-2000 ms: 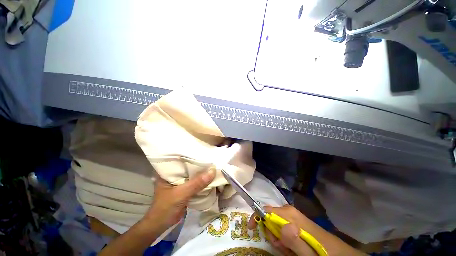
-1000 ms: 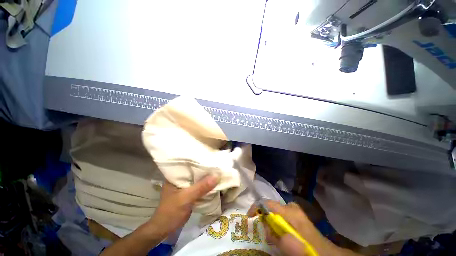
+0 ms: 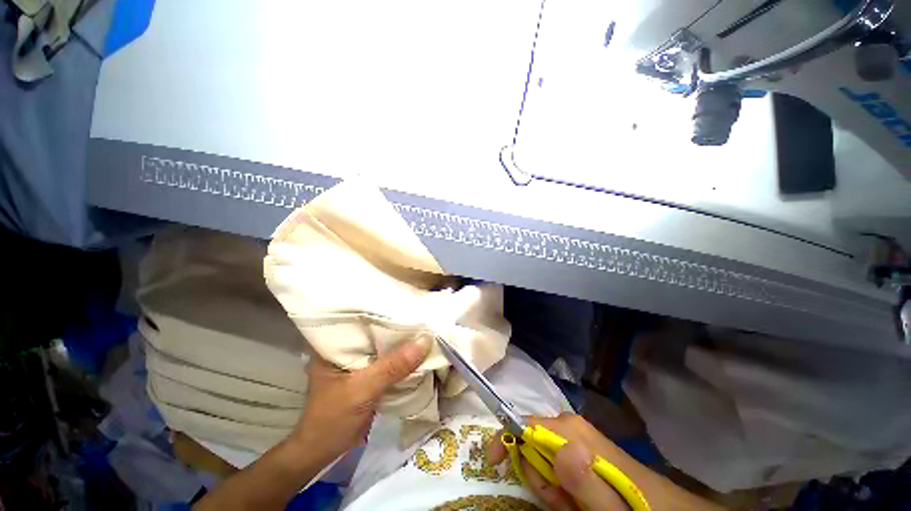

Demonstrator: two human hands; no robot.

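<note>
The cream-beige garment piece (image 3: 350,269) is bunched up over my lap, its upper part lying over the table's front edge. My left hand (image 3: 350,394) grips its lower left side, thumb on top. My right hand (image 3: 569,464) holds the yellow-handled scissors (image 3: 489,394) by the handles. The blades point up and left, and their tips are at the cloth just right of my left thumb. The blades look nearly closed; whether cloth is between them cannot be told.
The white machine table (image 3: 320,80) has a grey ruler edge. The sewing machine (image 3: 819,60) is at the upper right, with a flat black rectangle (image 3: 804,145) under its arm. Stacked beige cloth (image 3: 220,349) is below the table edge at left. Greyish cloth (image 3: 749,399) hangs at right.
Since one second ago, the cloth and my left hand have shifted slightly left. The scissors, blurred then, now show sharply with their tips against the cloth.
</note>
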